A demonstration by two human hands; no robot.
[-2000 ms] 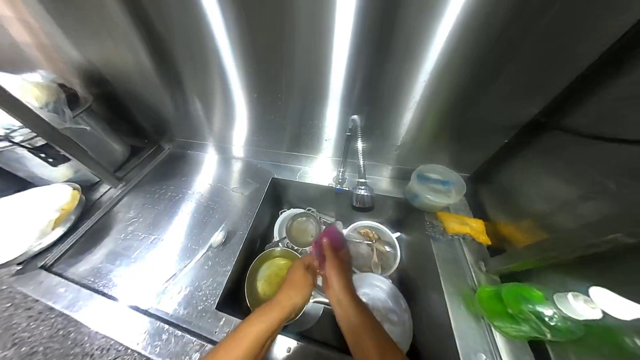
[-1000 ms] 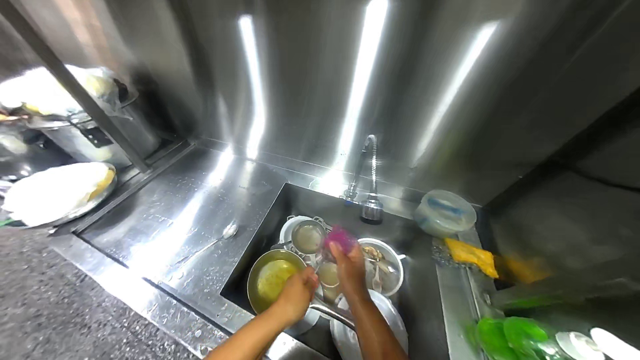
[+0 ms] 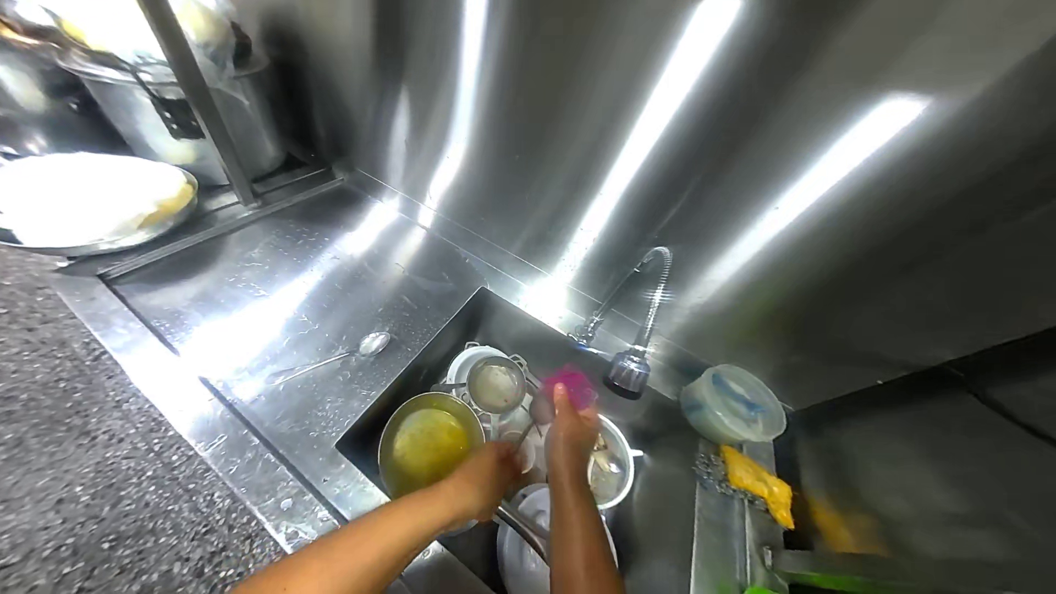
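Note:
Over the sink (image 3: 660, 495), my right hand (image 3: 573, 429) grips a pink scrubbing pad (image 3: 571, 388). My left hand (image 3: 491, 474) is closed around the handle of a utensil, perhaps a spoon or ladle, whose head lies at the pink pad and is partly hidden. Left of my hands is a pan (image 3: 431, 441) with yellowish liquid; its handle runs below my left hand. A small round metal vessel (image 3: 496, 384) with cloudy liquid sits behind them. Beside my right wrist stands a white pot (image 3: 617, 487) with water and utensils in it.
Behind the sink rises a flexible faucet (image 3: 631, 371). A plastic tub (image 3: 733, 404), a yellow cloth (image 3: 755, 483) and a steel scourer (image 3: 714, 470) lie on the right ledge. A wet spoon (image 3: 374, 343) rests on the left drainboard (image 3: 313, 305). Farther left are a covered dish (image 3: 107, 239) and a large pot (image 3: 140, 107).
The view has turned leftward. Both hands stay close together over the sink, the pink pad still in my right hand.

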